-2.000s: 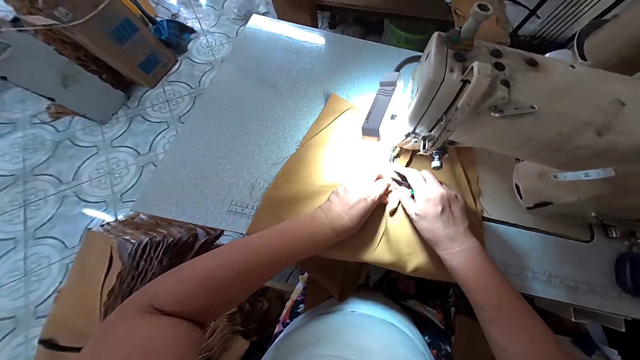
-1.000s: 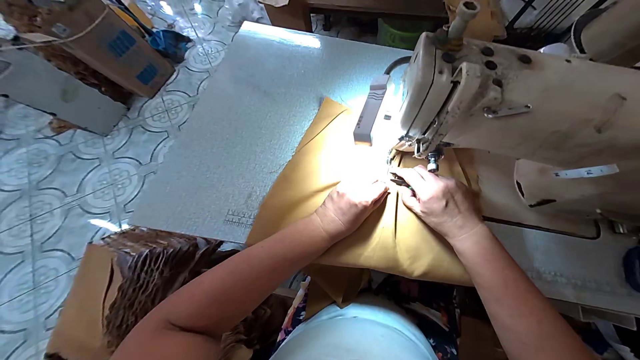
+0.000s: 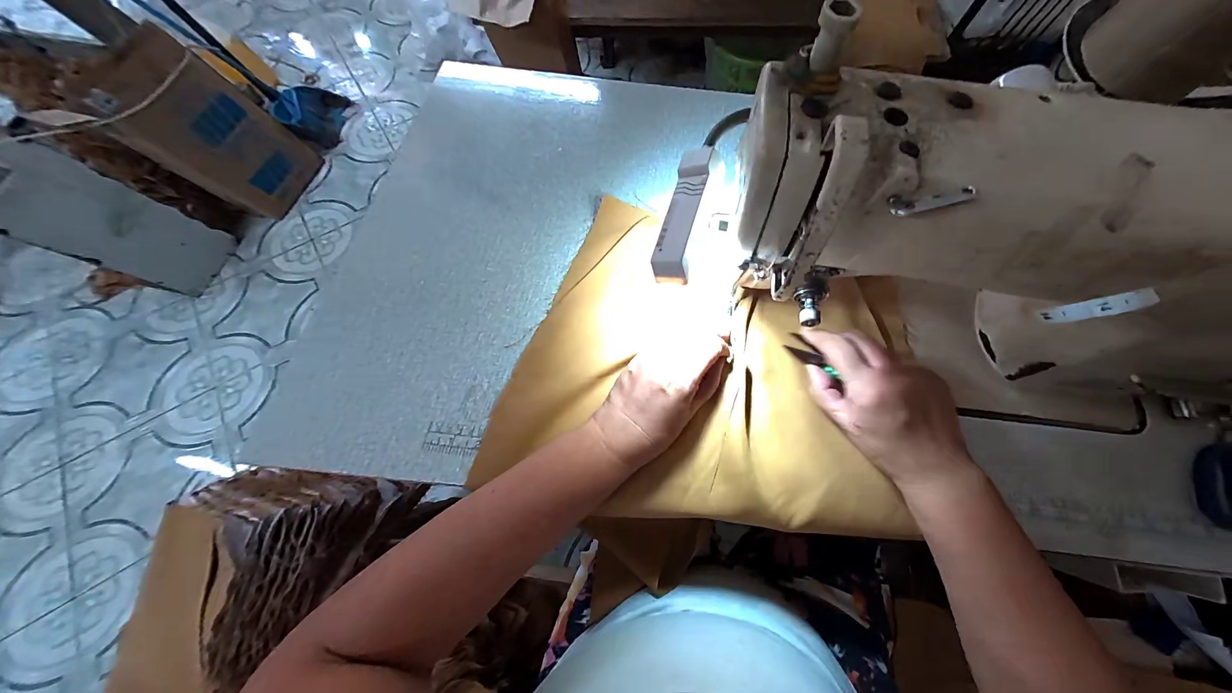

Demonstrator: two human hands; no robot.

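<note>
Yellow-tan fabric (image 3: 577, 375) lies spread and creased beneath the head of an industrial sewing machine (image 3: 962, 183). My left hand (image 3: 659, 399) pinches a fold of it just in front of the needle area, where glare hides the detail. To the right, my right hand (image 3: 885, 395) holds small dark thread snips (image 3: 813, 359), their blades pointing left over the cloth, below the machine's round metal knob (image 3: 809, 306). A grey clip-on lamp (image 3: 682, 217) shines brightly on the work from the left of the machine head.
The pale sewing table (image 3: 385, 318) extends left, with a printed ruler (image 3: 454, 438) near its front edge. Stacked brown pieces (image 3: 298, 558) stand below that edge. A cardboard box (image 3: 192, 120) and a blue dustpan-like object (image 3: 313, 111) are on the tiled floor at the upper left.
My right hand has moved right, away from my left hand and the fold, and the snips now show clearly. My left hand stays on the fabric near the needle.
</note>
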